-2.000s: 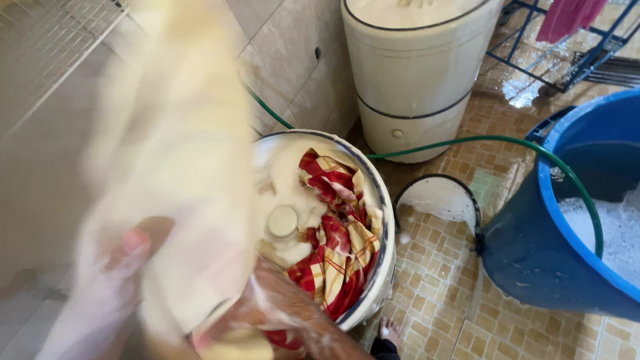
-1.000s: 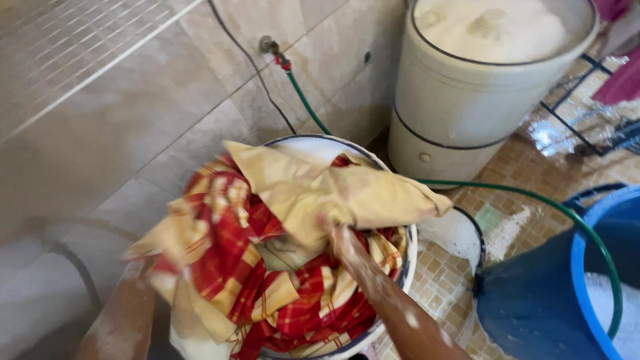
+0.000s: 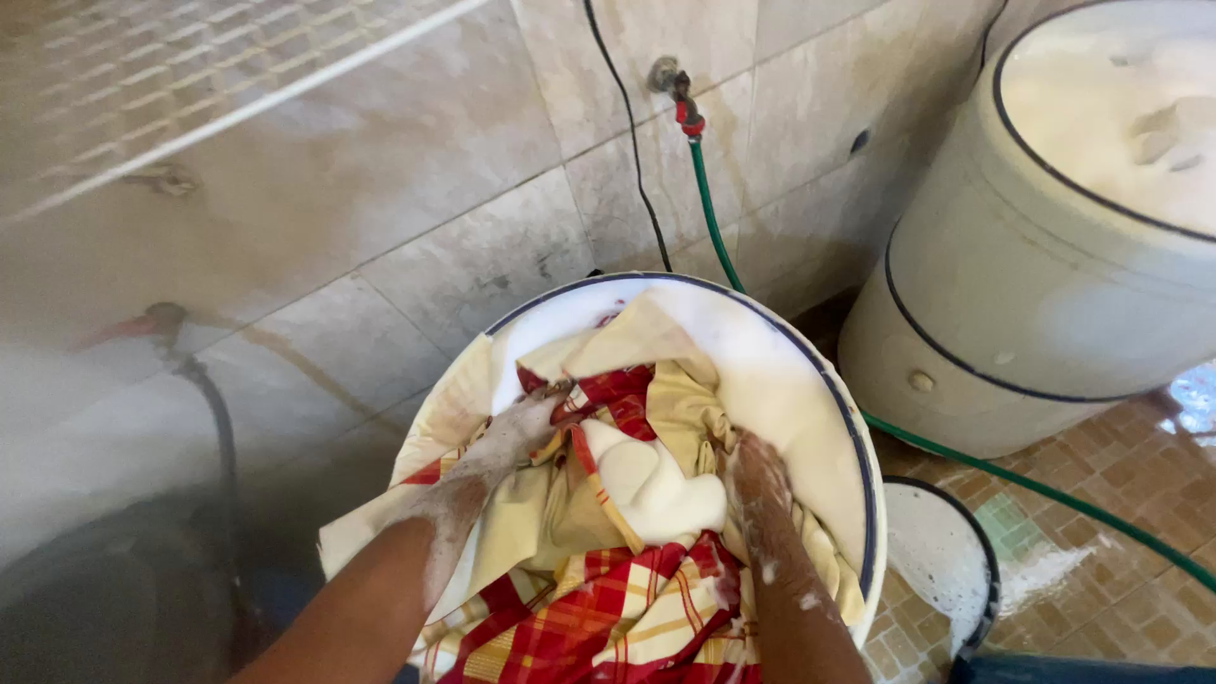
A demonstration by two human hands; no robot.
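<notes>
A round white tub (image 3: 861, 475) with a dark blue rim line holds white suds and a bunched wet cloth (image 3: 579, 608), red, yellow and cream plaid with plain cream parts. My left hand (image 3: 532, 413), foamy to the wrist, grips folds of the cloth at the tub's left middle. On the right side, my right hand (image 3: 755, 461) is pushed down into the cream fabric, its fingers partly hidden in the folds. Between both hands lies a white mound of suds (image 3: 651, 484). A flap of the cloth hangs over the tub's left rim.
At the right stands a tall cream container (image 3: 1026, 285) with foam on top. A green hose (image 3: 708, 209) runs from a wall tap (image 3: 682, 95) and across the tiled floor (image 3: 1121, 494). A smaller dark-rimmed vessel (image 3: 936, 551) sits beside the tub. A blue edge (image 3: 1083, 669) shows bottom right.
Two seconds ago pale cloth was raised in front of the tub, with plaid cloth inside. Now the cloth lies lower in the tub, and both hands are down in it.
</notes>
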